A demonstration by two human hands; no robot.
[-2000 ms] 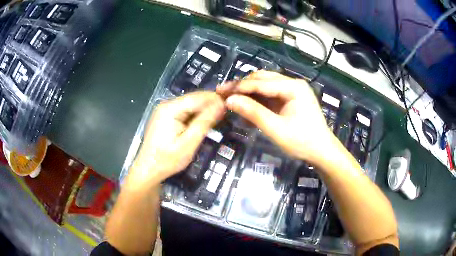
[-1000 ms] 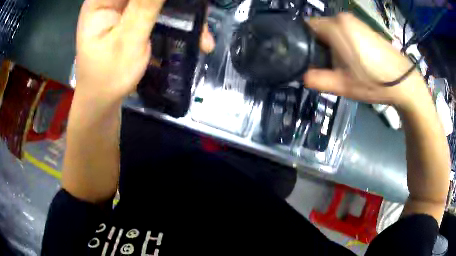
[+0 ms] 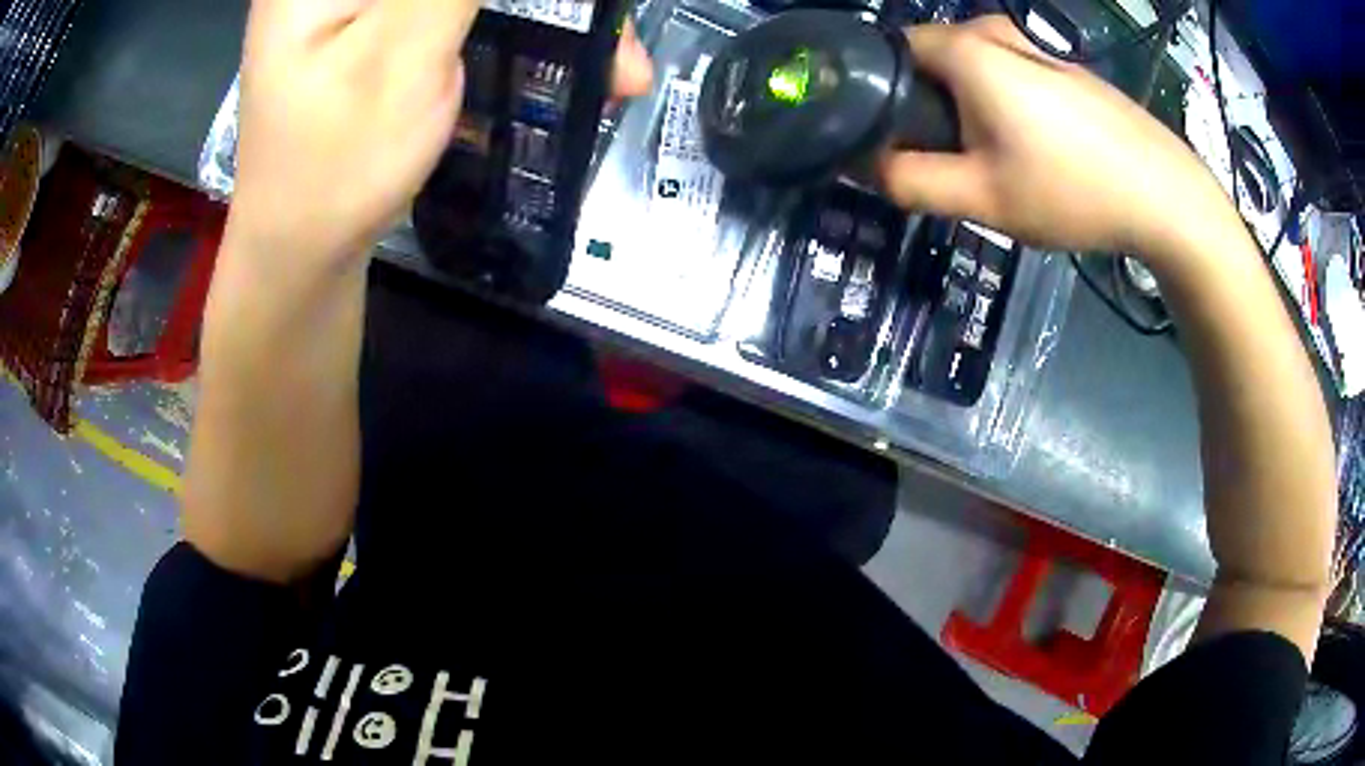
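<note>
My left hand [image 3: 352, 127] holds a black handheld device [image 3: 517, 165] upright at the upper left, its pale squares facing me and a white label near its top edge. My right hand [image 3: 1033, 142] is closed around the handle of a black barcode scanner [image 3: 801, 93], whose rounded head shows a green light. The scanner head is over the clear blister tray [image 3: 958, 442]. A pocket beside the held device shows a printed barcode label [image 3: 681, 127]. More black devices lie in the tray's front pockets, one [image 3: 838, 285] below the scanner and another [image 3: 966, 307] to its right.
Red plastic stools stand below the bench at left [image 3: 172, 285] and right [image 3: 1055, 614]. The green bench top [image 3: 1115, 449] shows right of the tray. A black cable [image 3: 1123, 299] loops near my right wrist. Part of an orange fan [image 3: 18, 195] shows at the left edge.
My hands have parted from over the tray; the left took hold of a device and the right of the black scanner. Since one second ago, a green light has appeared on the scanner.
</note>
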